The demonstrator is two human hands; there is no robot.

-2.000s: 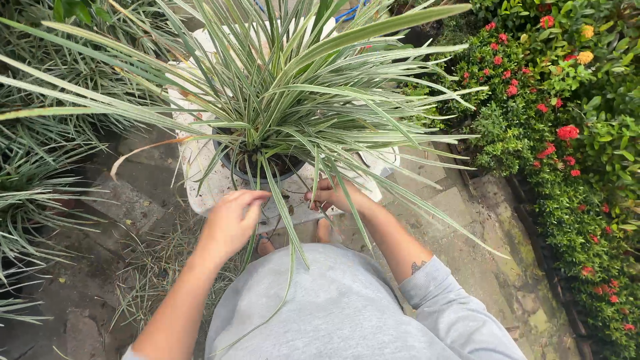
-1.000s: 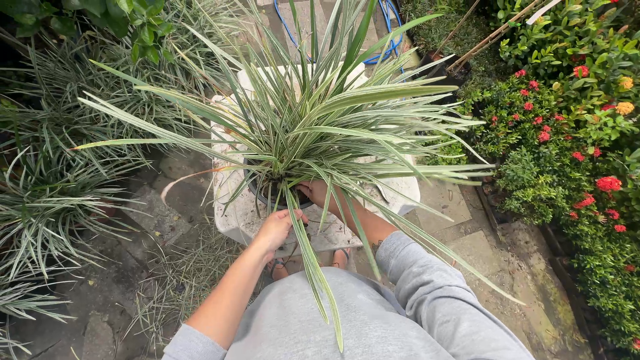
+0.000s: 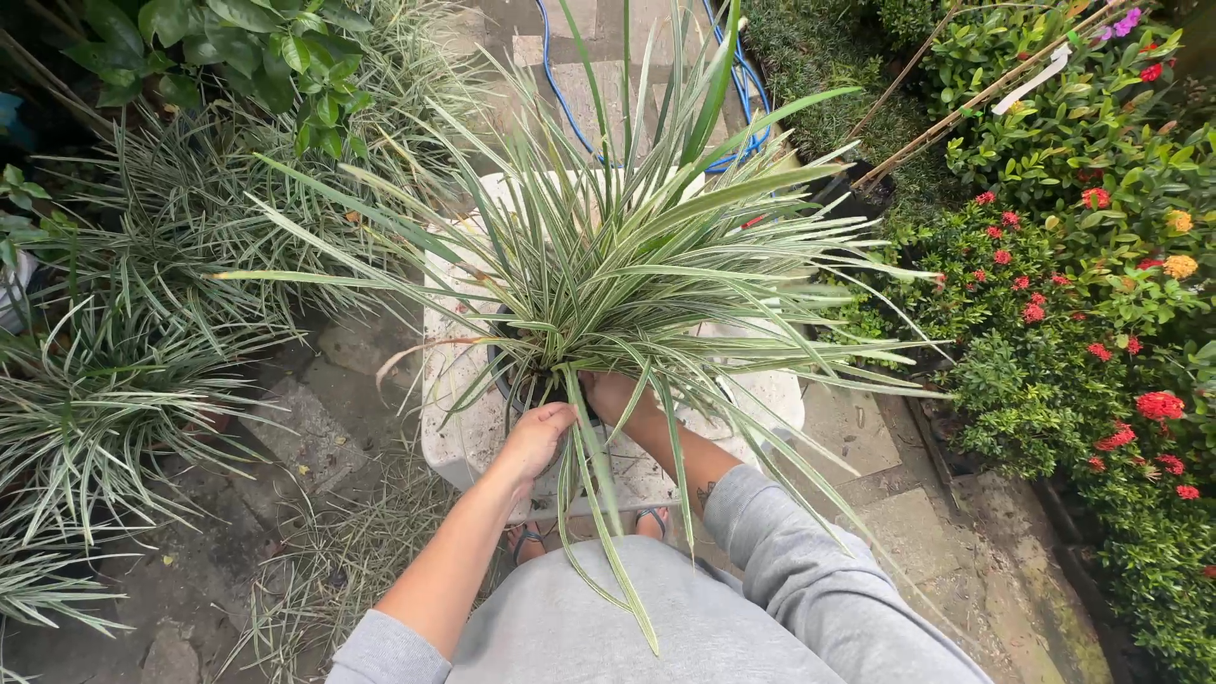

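A potted plant with long green-and-white striped leaves [image 3: 617,275] stands in a dark round pot [image 3: 503,366] on a white, soil-specked table [image 3: 456,418]. My left hand [image 3: 541,432] is at the near rim of the pot, thumb and fingers pinched together on a striped leaf near its base. Beside it, my right hand [image 3: 617,397] reaches in under the leaves at the plant's base. Leaves cover its fingers, so what they hold cannot be seen. Several long leaves droop over the table's near edge, between my forearms.
Cut or fallen leaves [image 3: 361,560] lie on the stone paving at the lower left. More striped plants [image 3: 123,408] grow along the left. A blue hose [image 3: 750,104] lies beyond the table. Red-flowered shrubs [image 3: 1035,370] and thin wooden sticks [image 3: 988,95] are on the right.
My right hand has moved from the near side of the pot inward under the leaves. My left hand remains near the rim. The view has shifted, showing more ground beyond the table.
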